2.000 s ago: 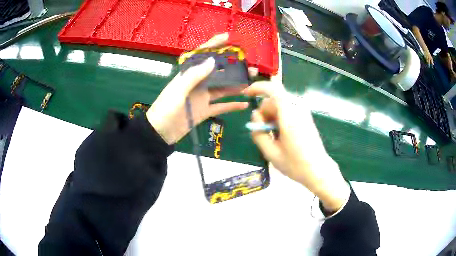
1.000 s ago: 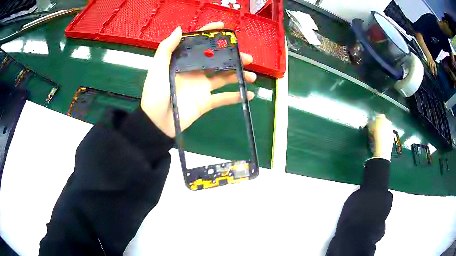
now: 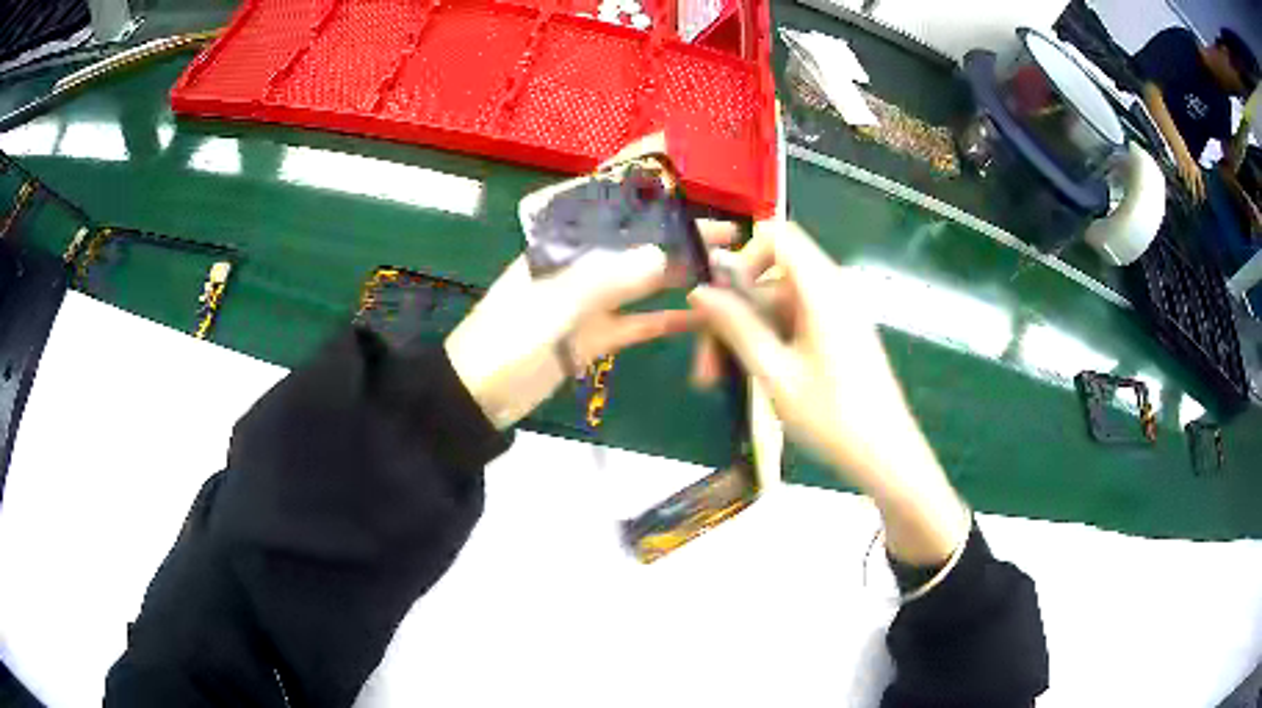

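Observation:
A black phone middle frame is held up and tilted in front of me, blurred by motion. Its solid plate end is at the top, and its orange-yellow end hangs over the white work sheet. My left hand grips the plate end from the left, with the thumb across the plate. My right hand is at the frame's right edge near the plate, fingers pinched together. Whether it holds a small tool or part there is too blurred to tell.
A red parts tray is behind my hands. More frames lie on the green surface at left, beside my left sleeve and at right. A round dark-rimmed object, a black slotted tray and a person are upper right.
My right hand has come back from the frames at far right to the held frame. The held frame has turned and tilted. The frames lying at left have shifted right.

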